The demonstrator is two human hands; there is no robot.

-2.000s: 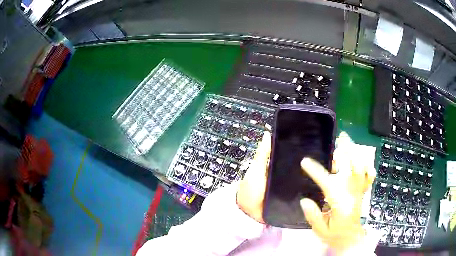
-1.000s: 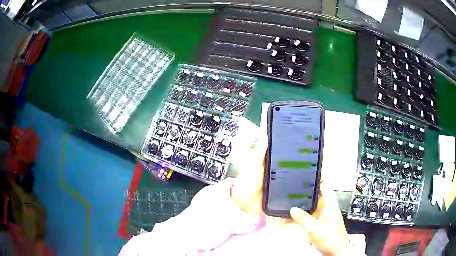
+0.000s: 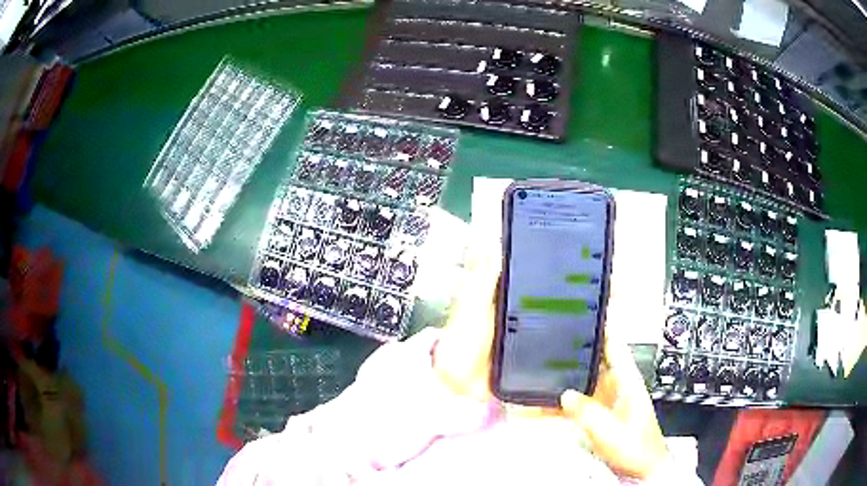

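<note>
A smartphone (image 3: 554, 294) with a lit screen showing green bars is held upright in front of me. My left hand (image 3: 466, 327) grips its left side, overexposed and partly hidden behind it. My right hand (image 3: 618, 413) holds its lower right side, with the thumb at the bottom corner. Behind the phone a white sheet (image 3: 639, 256) lies on the green bench; any writing cannot be read. A clear blister tray (image 3: 328, 256) filled with round dark pieces lies left of the phone. Another filled clear tray (image 3: 730, 285) lies to the right.
An empty clear tray (image 3: 223, 152) lies at the left. A partly filled black tray (image 3: 418, 62) and a fuller black tray (image 3: 756, 123) lie farther back. White slips (image 3: 841, 313) lie far right. A calculator (image 3: 768, 460) lies on red plastic (image 3: 741, 441) at the lower right.
The phone screen has gone from dark to lit. My right hand has moved from over the screen to the phone's lower right. The view has shifted, revealing the sheet and calculator.
</note>
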